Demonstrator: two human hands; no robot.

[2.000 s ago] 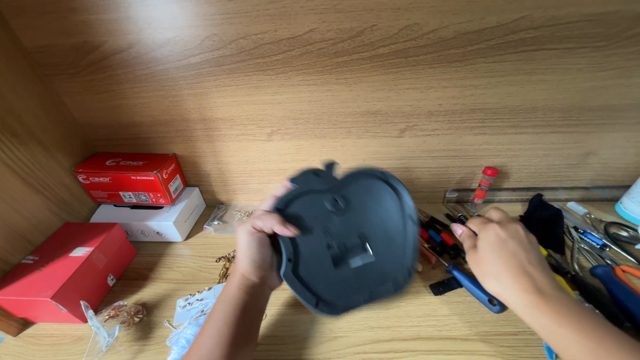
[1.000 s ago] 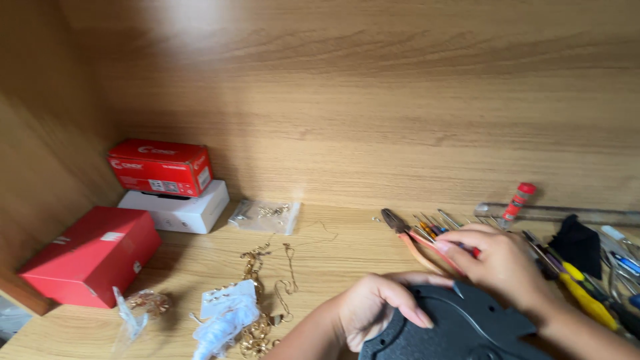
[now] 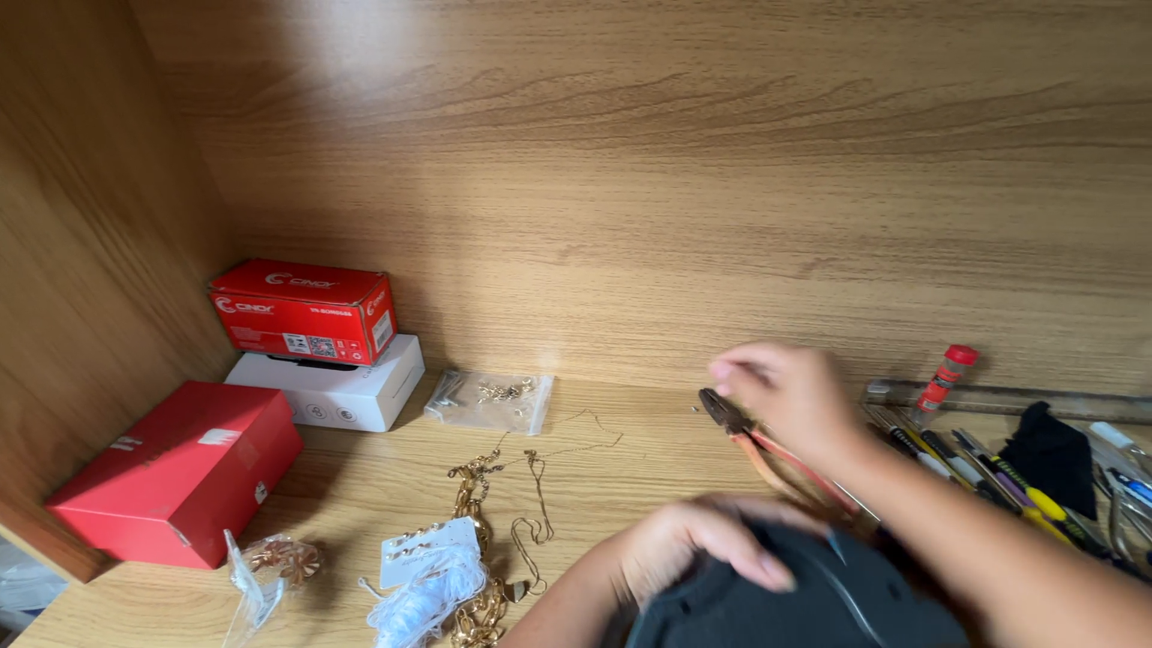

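Note:
My left hand [image 3: 711,549] grips the rim of a black plastic apple-shaped tray [image 3: 801,594] at the bottom of the view, thumb on top; the tray's lower part is cut off. Above it, my right hand [image 3: 792,396] is blurred, its fingers bent close over a pair of pliers [image 3: 733,418] with orange-red handles, which lies on the wooden surface. Whether the right fingers hold something small cannot be told. A tiny metal piece [image 3: 694,409] lies left of the plier jaws.
Screwdrivers and other tools [image 3: 981,468], a black cloth [image 3: 1048,454] and a red-capped tube [image 3: 947,382] are at right. Gold chains [image 3: 531,495], white thread [image 3: 427,594] and a small parts bag [image 3: 490,400] lie left of centre. Red boxes [image 3: 180,468] and a white box [image 3: 378,387] stand farther left.
The tray, upright in my left hand two seconds ago, is now lower and partly out of view. My right hand has moved from the screwdrivers to the pliers. The view has shifted.

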